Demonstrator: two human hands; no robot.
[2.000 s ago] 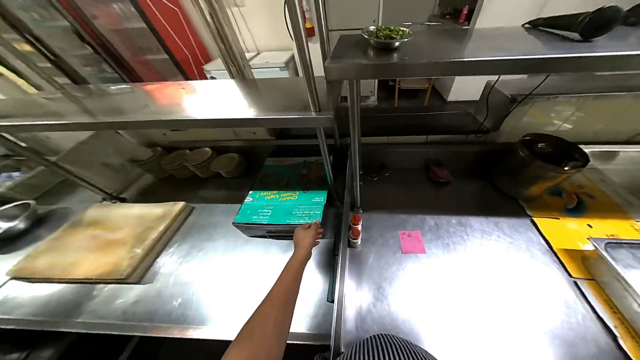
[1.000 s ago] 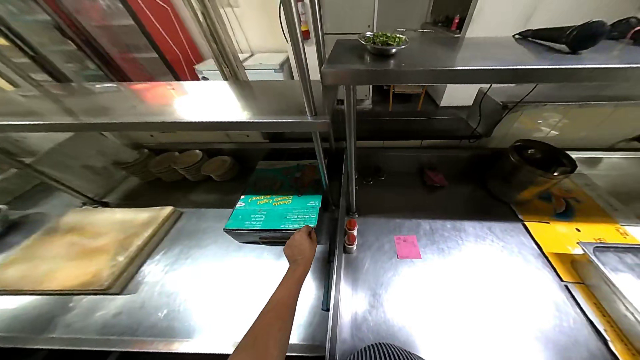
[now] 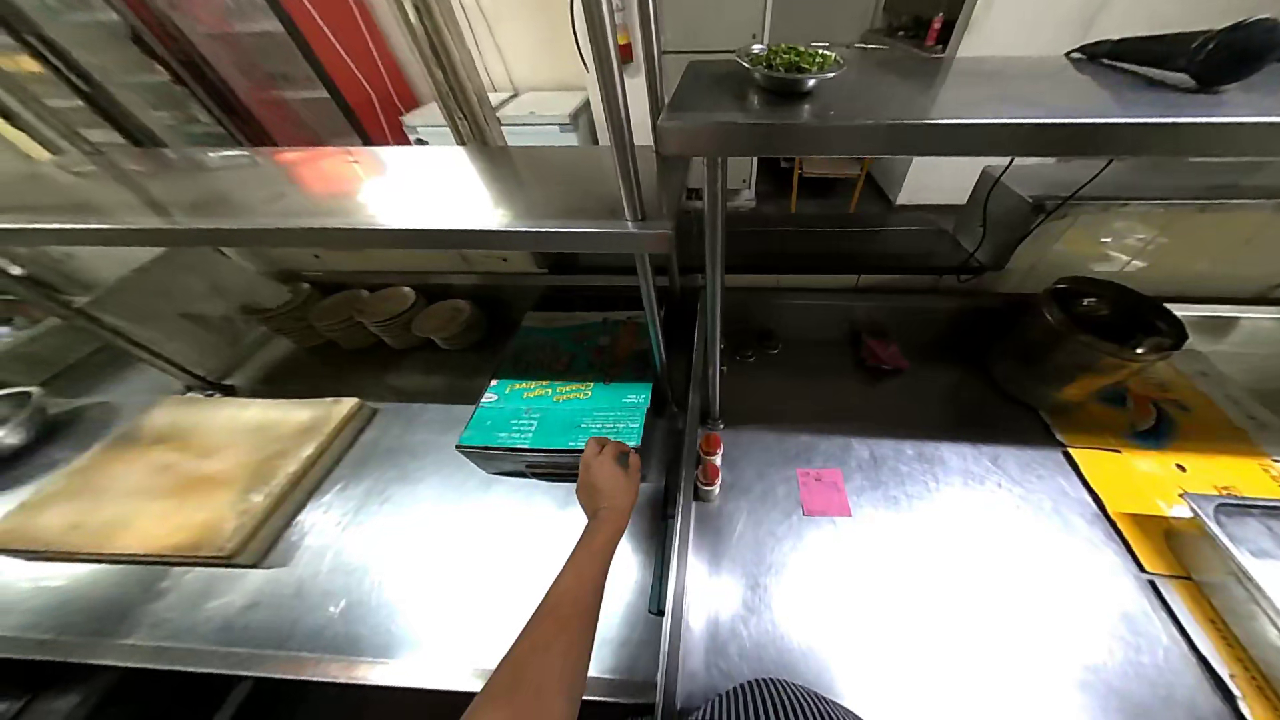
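Observation:
My left hand [image 3: 609, 478] reaches up from the bottom of the head view to the near right part of a green cardboard box [image 3: 565, 413]. Its fingers are bent and closed at the box's front top edge; the fingertips are partly hidden. The box bears printed writing, has a dark front side and rests on the left steel counter [image 3: 440, 580]. A darker printed surface lies behind its green top, in the shelf's shadow. My right hand is out of view. Just right of the box, beyond the counter divider, stand small red-topped containers [image 3: 709, 465].
A thick board [image 3: 190, 480] lies at left, with stacked bowls [image 3: 390, 315] behind. A pink note [image 3: 823, 492], a dark pot [image 3: 1100, 335] and yellow sheets [image 3: 1180, 485] are at right. Steel shelves [image 3: 850, 135] overhang the counters; one holds a bowl of chopped greens [image 3: 790, 68].

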